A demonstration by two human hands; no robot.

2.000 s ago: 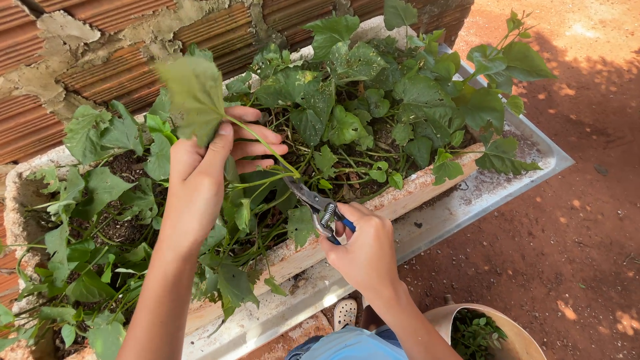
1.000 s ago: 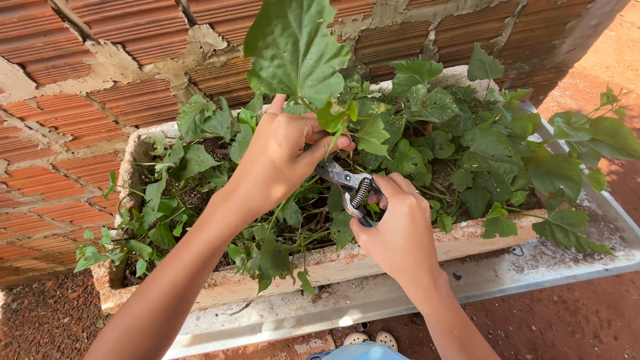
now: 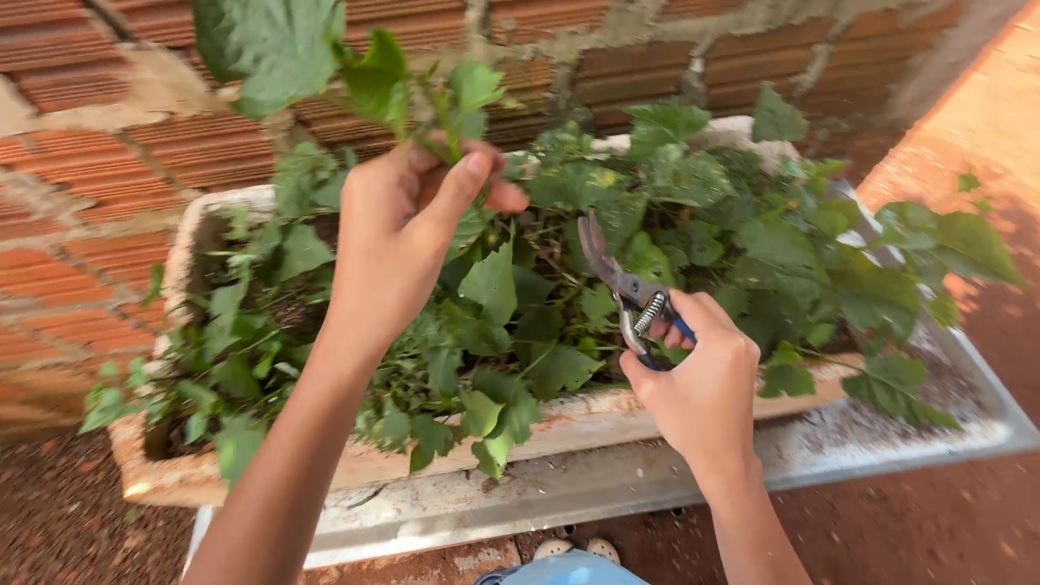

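My left hand point(image 3: 414, 211) grips a leafy green stem point(image 3: 447, 122) that rises above the plants, with one large leaf point(image 3: 280, 49) at its upper left. In my right hand point(image 3: 699, 366) is a pair of pruning shears point(image 3: 638, 292) with blue handles and a coil spring. The blades point up and left over the foliage and touch no stem that I can make out. Leafy plants point(image 3: 561, 325) fill the long planter point(image 3: 585, 414) beneath both hands. The base of the held stem is hidden behind my fingers.
A rough brick wall point(image 3: 89, 187) with uneven mortar runs behind the planter. The planter rests on a pale tray-like base point(image 3: 520, 496) that juts out to the right. Reddish soil point(image 3: 918, 520) lies around it. Clog-type shoes point(image 3: 601, 548) show at the bottom.
My left hand has risen with the leafy stem, apart from the shears. A second ago the shears were close beside the left hand; now they are lower right of it. The view has shifted.
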